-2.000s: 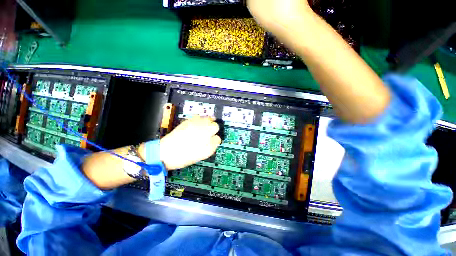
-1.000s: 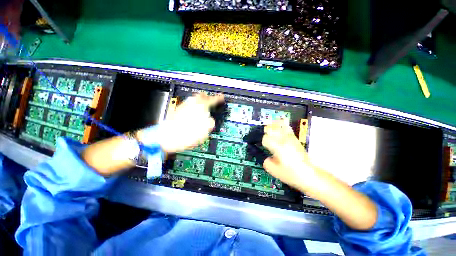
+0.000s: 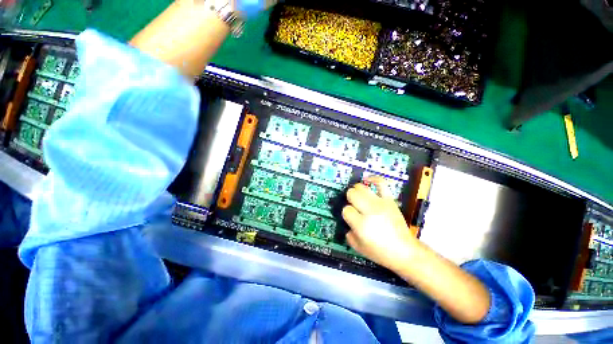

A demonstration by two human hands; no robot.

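Observation:
A black pallet [image 3: 282,235] with green circuit boards in three columns lies on the conveyor in front of me, orange bars at its left and right ends. My right hand [image 3: 376,218] is over the right column of boards, fingers bent down at a board [image 3: 388,158] area. Its fingertips are partly hidden, so I cannot tell whether it holds a part. My left arm reaches up and forward past the conveyor; the hand itself is cut off by the top edge, with only the wrist and the metal watch band [image 3: 228,15] showing.
Beyond the conveyor, black bins hold yellow components [image 3: 327,35] and dark coppery components [image 3: 433,64]. A yellow stick-like tool [image 3: 570,136] lies on the green mat [image 3: 538,144]. Other pallets with boards show at far left [image 3: 46,101] and far right [image 3: 600,252]. A dark slanted object stands at upper right.
My left hand has left the pallet and moved up and forward out of the picture. My right hand stays over the right side of the boards, slightly lower. The view has tilted and shifted.

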